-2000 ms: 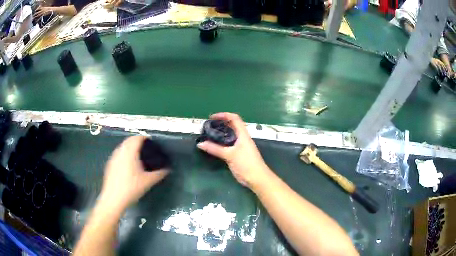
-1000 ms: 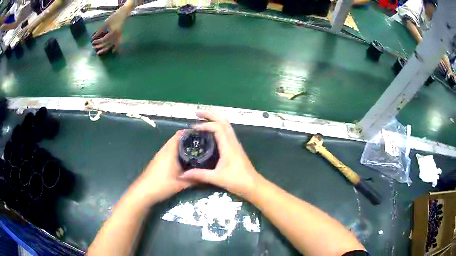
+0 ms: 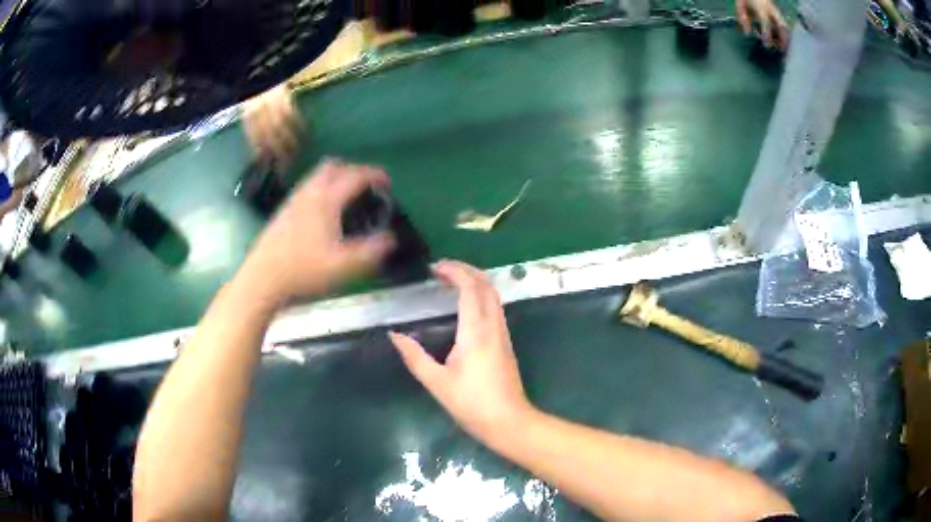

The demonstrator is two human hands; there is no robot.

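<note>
My left hand [image 3: 322, 235] is over the near edge of the green belt, gripping a black cylindrical unit [image 3: 370, 216], blurred by motion. A dark shape, perhaps its shadow or body, extends toward the white rail. My right hand [image 3: 472, 365] is just right of it, over the bench by the rail, thumb and fingers apart, holding nothing. Black sleeves [image 3: 102, 433] lie heaped at the lower left, dark and blurred. The hammer [image 3: 715, 342] lies on the bench right of my right hand.
Green conveyor belt [image 3: 572, 133] with black units [image 3: 153, 228] at left. Another person's hand [image 3: 274, 124] reaches over it. A round black fan grille [image 3: 153, 61] hangs upper left. White rail [image 3: 572, 273], post [image 3: 801, 133], clear bag [image 3: 822, 260], white rag [image 3: 912, 265] and cardboard box [image 3: 916, 418] at right.
My hands held the unit together over the bench. Now my left hand has carried it up over the belt, and my right hand has let go. The view has shifted left, showing the fan grille.
</note>
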